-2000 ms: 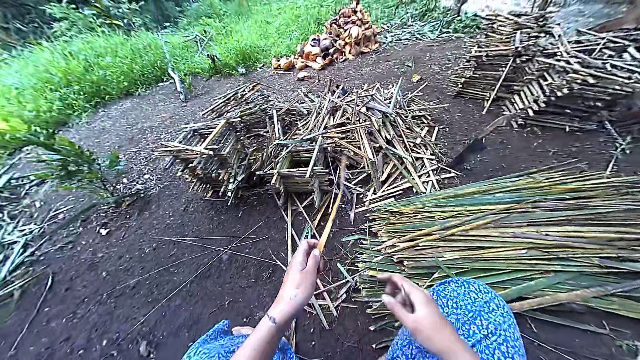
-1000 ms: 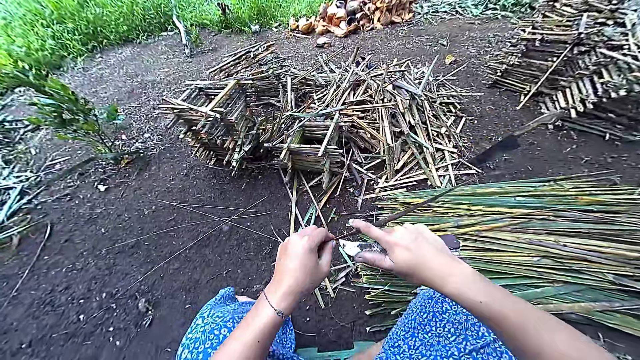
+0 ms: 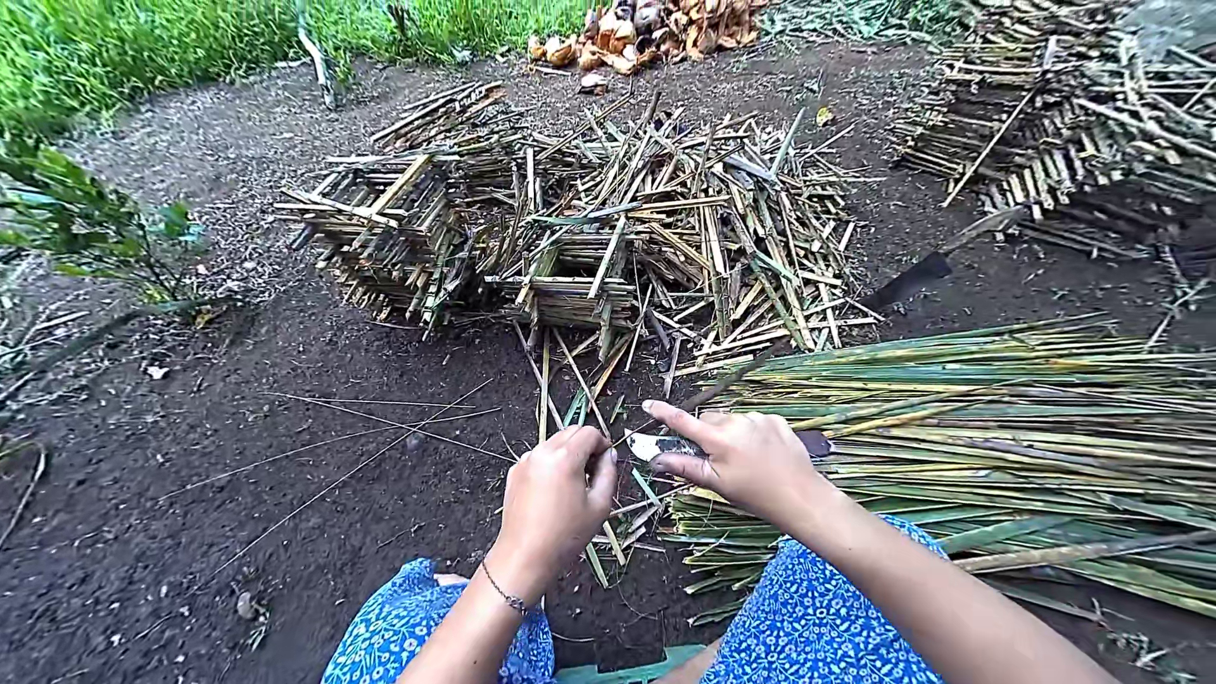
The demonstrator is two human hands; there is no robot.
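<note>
My left hand [image 3: 559, 489] pinches the near end of a thin brown stalk [image 3: 727, 380], which slants up to the right past my other hand. My right hand [image 3: 746, 459] is closed around a small knife [image 3: 660, 446]; its pale blade end lies close to my left fingertips, and a dark end shows behind the palm. The right index finger reaches along the stalk. Just right of the hands lies a wide bundle of long green and yellow palm-like stalks [image 3: 988, 418]. Short cut sticks [image 3: 608, 475] are scattered on the soil beneath the hands.
Ahead lies a heap of short cut sticks [image 3: 750, 218] beside stacked sticks [image 3: 389, 237]. A machete [image 3: 912, 280] rests on the soil at the right, near another stick stack [image 3: 1054, 133]. Husks [image 3: 636, 33] are piled at the back. Thin ribs [image 3: 380, 432] lie at left; a leafy plant [image 3: 104, 228] stands beyond.
Two seconds ago my left hand held a yellowish stalk upright and my right hand was apart from it. Now both hands are together at a darker stalk, with the knife visible.
</note>
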